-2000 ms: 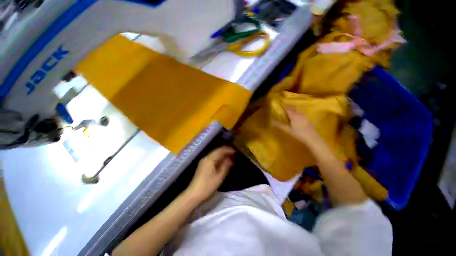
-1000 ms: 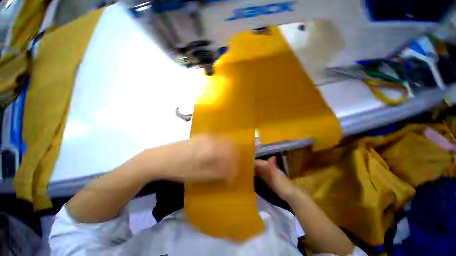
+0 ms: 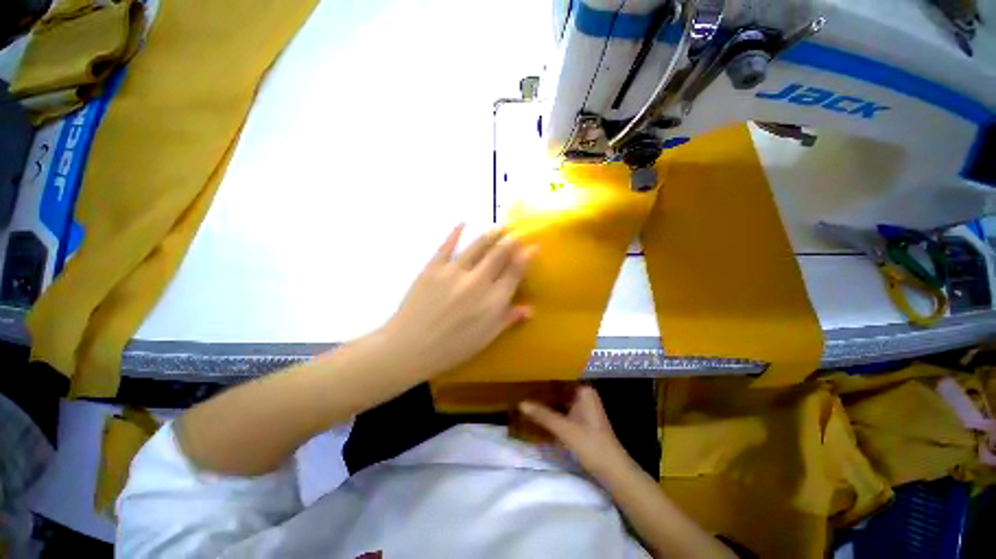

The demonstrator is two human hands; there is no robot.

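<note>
A mustard-yellow cloth panel [image 3: 573, 289] lies under the machine needle area and hangs over the table's front edge. My left hand [image 3: 464, 289] rests on its left side with fingers spread, pressing it on the table. My right hand [image 3: 573, 420] is below the table edge at the panel's hanging end, thumb and fingers at the cloth; part of the fingers is hidden, so its grip is unclear. The white sewing machine head [image 3: 699, 82] stands above the panel's far end. A second yellow panel [image 3: 726, 262] lies right of the needle, its near end over the edge.
Long yellow pieces [image 3: 175, 142] hang over the table at left. A folded yellow bundle [image 3: 71, 49] lies upper left. Scissors with a yellow-orange handle [image 3: 915, 295] lie at right. Crumpled yellow cloth [image 3: 754, 459] and a blue bin [image 3: 912, 524] are below the edge at right.
The panel's near end has moved from over my lap onto the table's edge, its far end under the needle area. My left hand has moved forward onto it. The head view has shifted.
</note>
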